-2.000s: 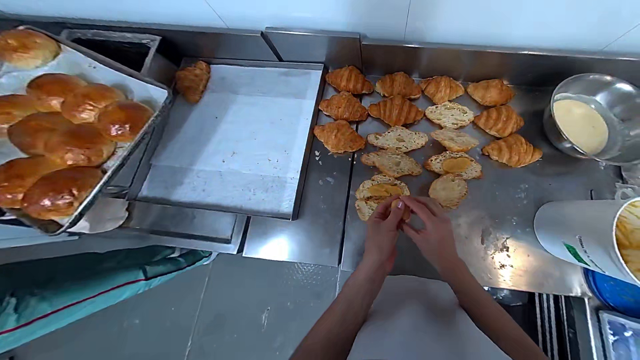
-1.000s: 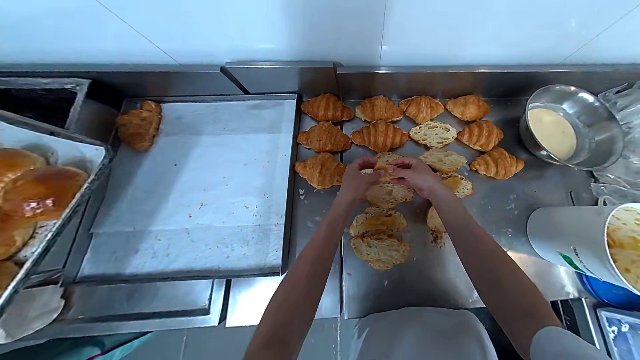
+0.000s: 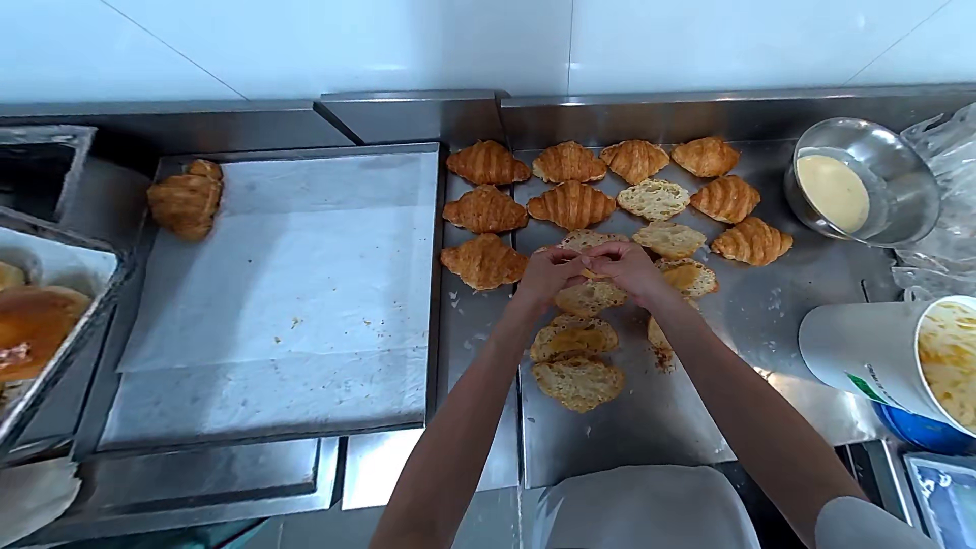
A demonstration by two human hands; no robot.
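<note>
My left hand (image 3: 555,276) and my right hand (image 3: 627,268) meet over a cut croissant half (image 3: 591,296), fingertips pinching a small yellow piece of filling (image 3: 589,273) between them. Nearer to me lie an open half with yellow filling on it (image 3: 573,338) and a bare cut half (image 3: 578,383), touching. Right of my right hand is another half with yellow filling (image 3: 688,277), partly behind the hand. Two bare cut halves (image 3: 653,200) lie beyond, among several golden croissants with their crust up (image 3: 572,204).
A paper-lined tray (image 3: 282,305) at left holds one croissant (image 3: 187,200). Glazed buns (image 3: 38,324) sit in another tray at far left. At right stand a steel bowl of cream (image 3: 869,183), clear plastic (image 3: 953,198) and a white tub with yellow contents (image 3: 854,335). A steel ledge runs behind.
Both hands have moved from the nearest cut croissant to the one beyond it, which they still work over. The view has shifted. The green cloth at lower left has mostly left the view.
</note>
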